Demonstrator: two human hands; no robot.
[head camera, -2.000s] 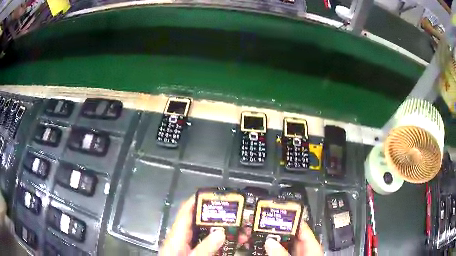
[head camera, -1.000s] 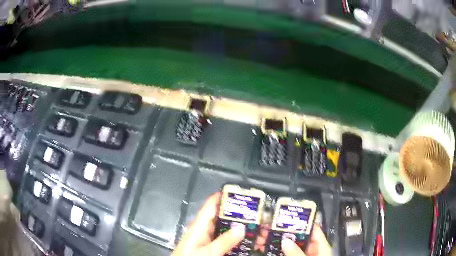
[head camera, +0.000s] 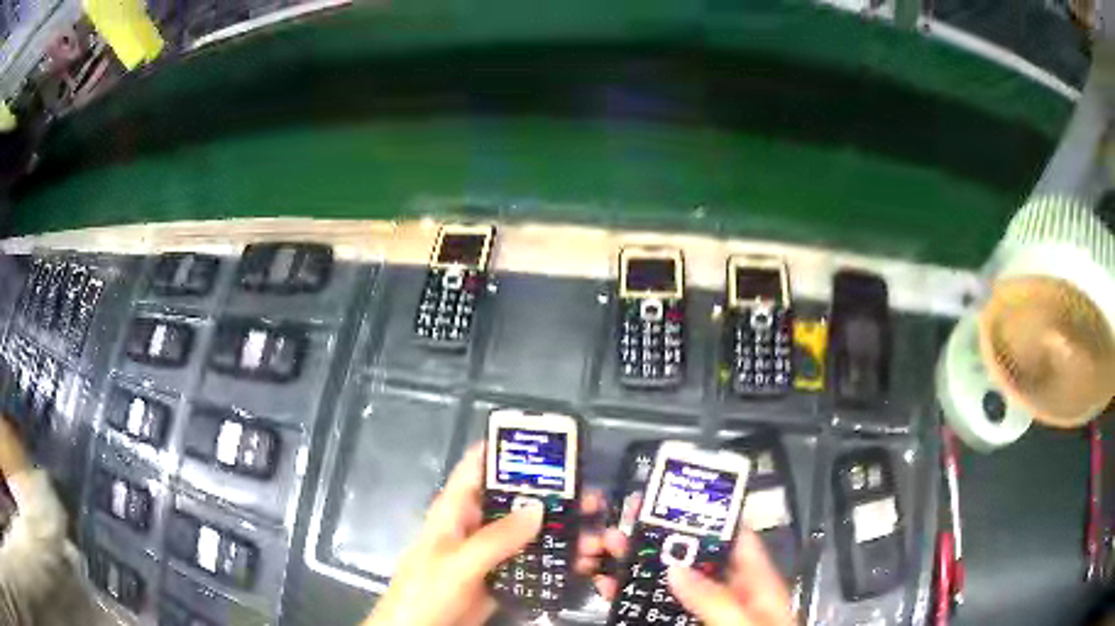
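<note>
My left hand (head camera: 459, 550) holds an upright black phone (head camera: 533, 471) with a light frame, its thumb on the navigation key. My right hand (head camera: 734, 587) holds a second phone (head camera: 697, 495), tilted to the right, its thumb just below the navigation key. Both screens are lit purple-blue with white text. Three phones with dark screens lie face up behind them: one at left (head camera: 456, 285), one in the middle (head camera: 651, 316) and one at right (head camera: 759, 324). The lower parts of my hands are cut off by the bottom edge.
Face-down phones (head camera: 232, 438) lie in a tray at left, others (head camera: 871, 520) at right. A yellow patch (head camera: 808, 355) is beside a resting phone. A fan (head camera: 1045, 349) and red pens (head camera: 945, 550) are at right. A green belt (head camera: 550, 135) runs behind. Another person's arm (head camera: 37, 538) shows at lower left.
The two held phones have come apart and show more of their keypads; the right one now tilts. The view has shifted. A person's arm shows more at lower left.
</note>
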